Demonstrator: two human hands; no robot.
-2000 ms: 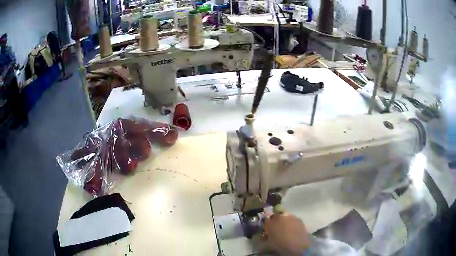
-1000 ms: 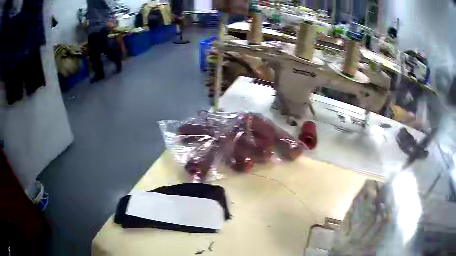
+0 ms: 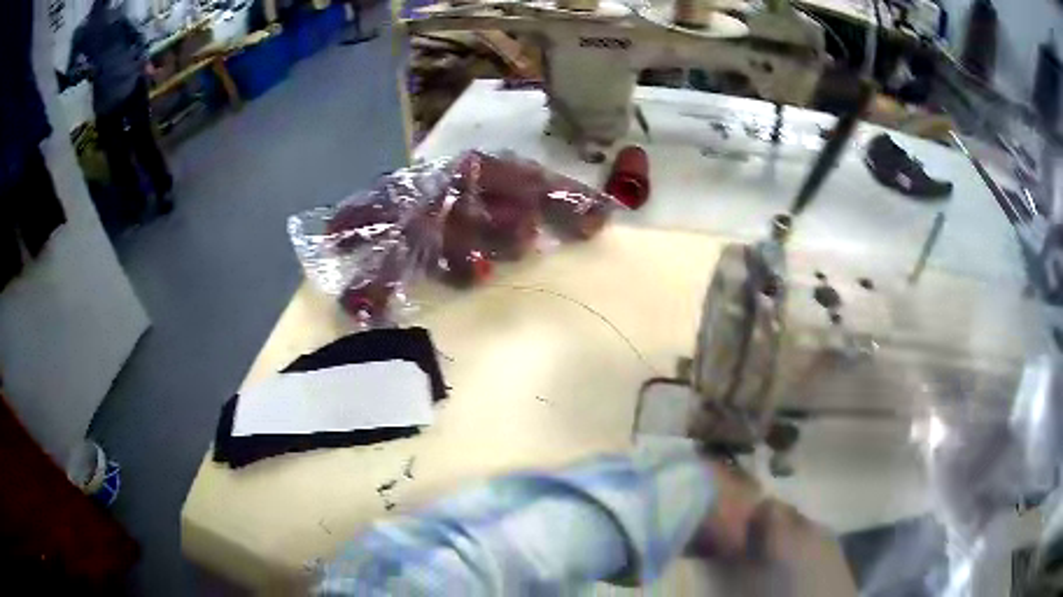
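Observation:
My left hand [image 3: 732,519], blurred, is below the needle area of the cream sewing machine [image 3: 746,338], its light blue sleeve reaching in from the bottom left. Its fingers and anything held are unclear. More blurred skin beside it, cut by the bottom edge, may be my right hand; I cannot separate it clearly. Black cut pieces [image 3: 361,346] lie at the table's left with a white strip [image 3: 335,398] on top. The presser foot is too blurred to make out.
A clear bag of dark-red cones [image 3: 495,216] lies at the table's back left, beside a loose red cone [image 3: 628,177]. A Brother machine [image 3: 583,82] stands beyond. Dark clippings [image 3: 391,484] lie near the front. A person [image 3: 117,99] stands far left.
The view swung left, then partly back right. One second ago no hand showed; now my left sleeve and hand reach across the front of the table to the machine. The black pieces have not visibly moved.

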